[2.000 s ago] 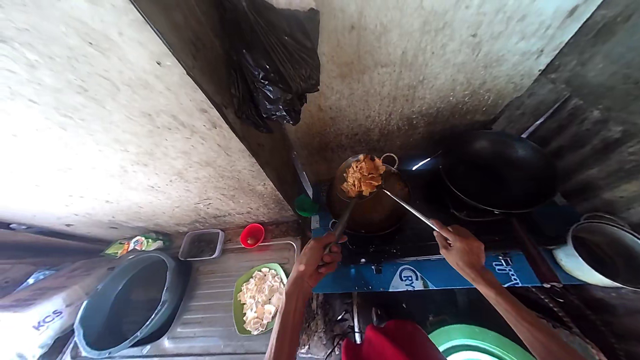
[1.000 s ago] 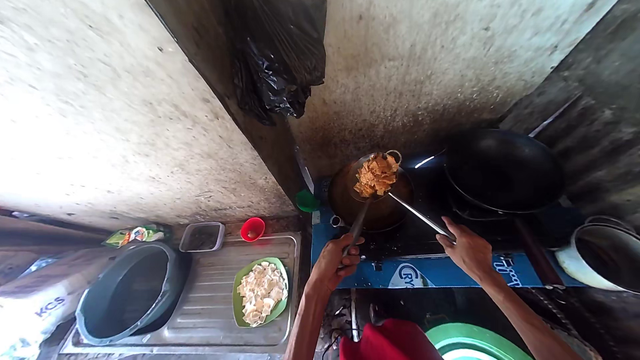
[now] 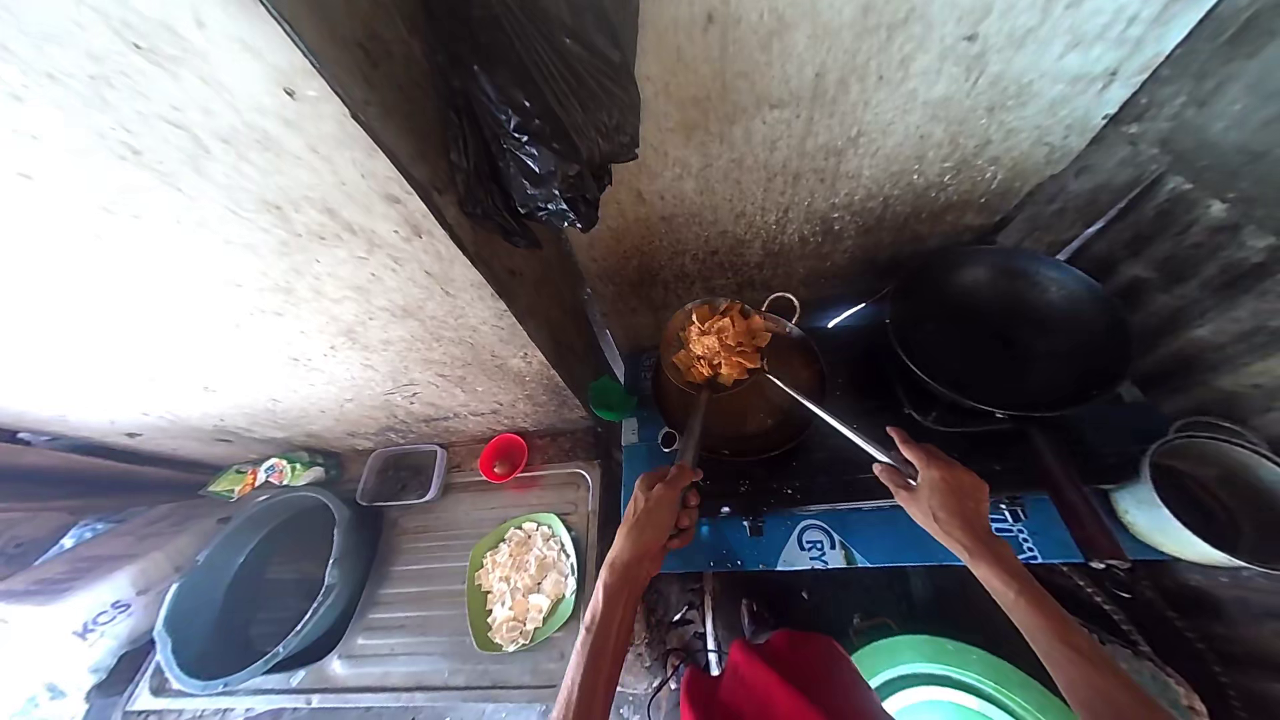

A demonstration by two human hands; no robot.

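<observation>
My left hand is closed around the dark handle of a strainer, whose round head holds a heap of orange-brown fried pieces above a wok of oil on the stove. My right hand grips a long metal utensil; its far end meets the right edge of the heap. The shape of that end is hidden by the pieces. Below and left of my left hand, a green plate holds pale cut pieces.
A large black wok rests on the right burner, with a white pot beyond it. On the metal drainboard are a grey basin, a clear container and a red cup. A black plastic bag hangs above. A green tub stands below.
The heaped strainer has shifted a little left over the wok, with my left hand still on its handle. The utensil in my right hand stays beside the heap.
</observation>
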